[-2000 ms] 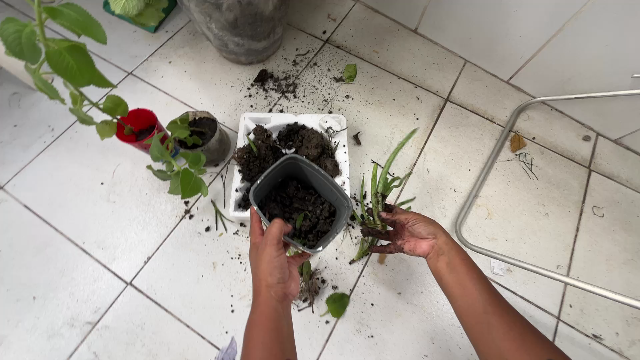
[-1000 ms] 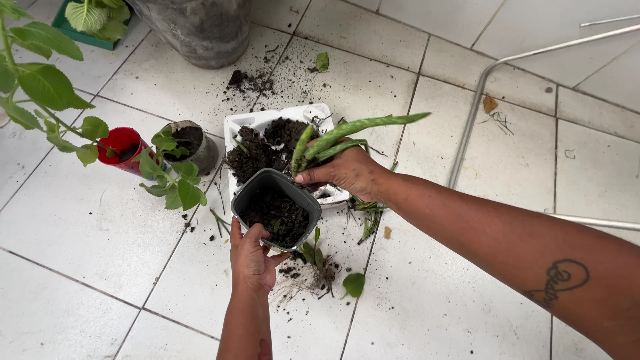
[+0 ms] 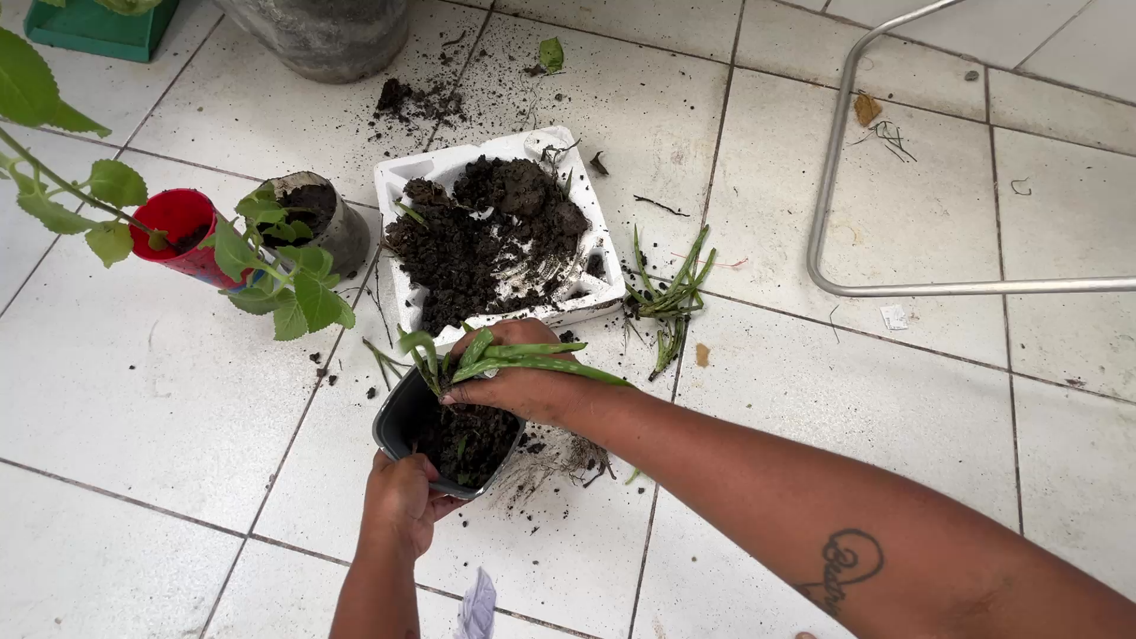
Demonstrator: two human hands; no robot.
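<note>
My left hand [image 3: 404,501] grips the near rim of a dark grey plastic pot [image 3: 397,417] that holds dark soil [image 3: 470,439]. Over the pot's far side, my right hand [image 3: 510,377] is closed on an aloe plant [image 3: 532,359], its leaves pointing right across the hand and its base at the pot's opening. Just beyond stands a white foam tray [image 3: 581,169] with clumps of dark soil [image 3: 515,195]. Several small green aloe offshoots [image 3: 670,293] lie on the tiles to the tray's right. Loose roots [image 3: 550,466] are on the floor beside the pot.
At the left are a red cup [image 3: 186,232] and a grey pot [image 3: 342,232] with leafy plants. A large grey container [image 3: 319,40] and a green tray [image 3: 98,31] stand at the top left. A bent metal tube frame [image 3: 830,195] is at the right. Soil crumbs are scattered on the white tiles.
My right hand, two seconds ago at the small offshoots right of the tray, held the aloe over the tray's near right part a second ago and has moved to the pot's opening with it.
</note>
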